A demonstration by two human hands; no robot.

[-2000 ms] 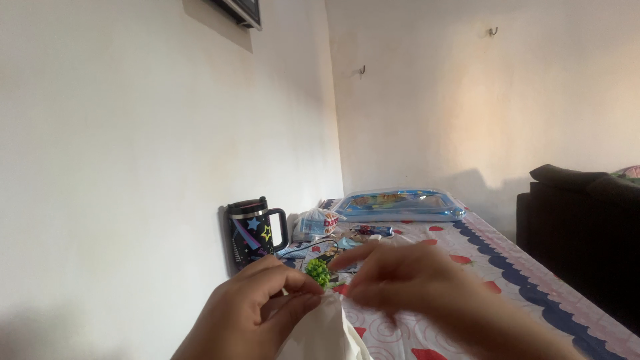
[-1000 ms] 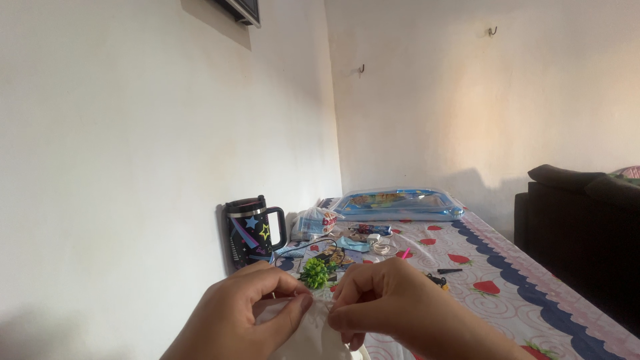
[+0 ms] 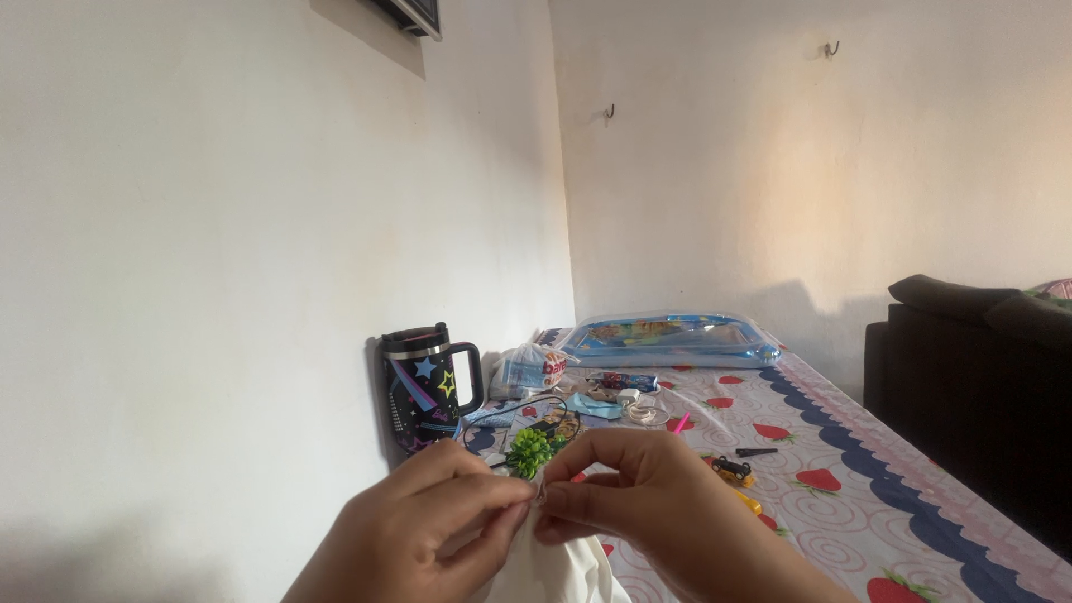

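Observation:
My left hand (image 3: 435, 519) pinches the upper edge of a white cloth (image 3: 548, 565) between thumb and fingertips. Close beside it, my right hand (image 3: 628, 494) grips the same edge, its fingertips almost touching the left ones. The cloth hangs down below both hands, and its lower part runs out of view. Just beyond the fingertips is a small green artificial plant (image 3: 529, 452), whose base is hidden. Behind my left hand, a black tumbler with a handle and star pattern (image 3: 423, 389) stands upright by the wall.
A strawberry-print tablecloth (image 3: 825, 515) covers the table. On it lie a plastic bag (image 3: 529, 371), a blue face mask (image 3: 595, 406), a white charger with cable (image 3: 630, 400), a black hair clip (image 3: 756, 452), a toy car (image 3: 731, 467) and a blue packaged item (image 3: 670, 339). A dark sofa (image 3: 963, 402) stands right.
My right hand, blurred and higher two seconds ago, has come down beside my left hand and closed on the cloth's edge. My left hand has kept its pinch.

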